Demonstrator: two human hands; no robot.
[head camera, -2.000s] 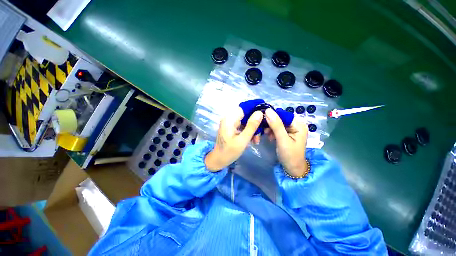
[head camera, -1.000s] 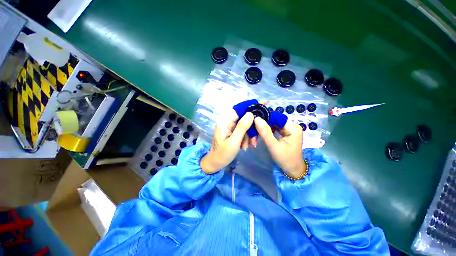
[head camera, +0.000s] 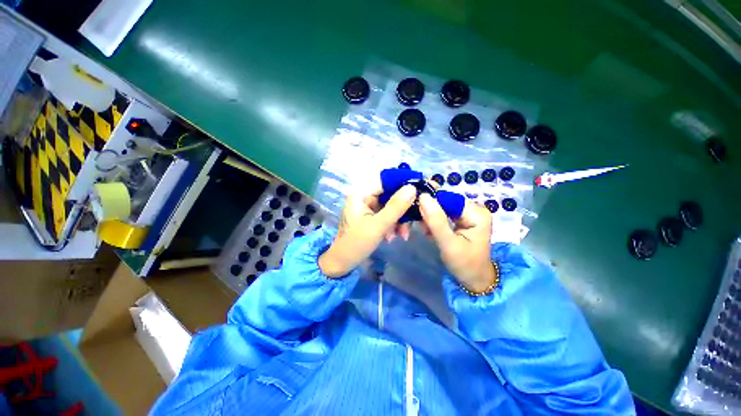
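My left hand (head camera: 363, 225) and my right hand (head camera: 461, 236) meet over the near part of the clear plastic bag (head camera: 366, 134). Blue finger cots cover some fingers of both hands. Together they hold a black round piece (head camera: 422, 188), with both thumbs on its near side; the fingers hide much of it. Several larger glossy black round pieces (head camera: 464, 127) stand in loose rows on the far part of the bag. Small black discs (head camera: 488, 175) lie in rows just right of my hands. My hands hide part of these rows.
A thin white pointed tool (head camera: 581, 175) with a red end lies right of the bag. Three black pieces (head camera: 670, 231) stand at right, one (head camera: 716, 149) beyond. A small-parts tray (head camera: 709, 357) is far right, a blister tray (head camera: 262, 236) at left, near an open cardboard box (head camera: 122, 313).
The black piece has tipped between my fingers, so its round face shows less than a second ago. My hands have shifted slightly left since two seconds ago, uncovering more small discs.
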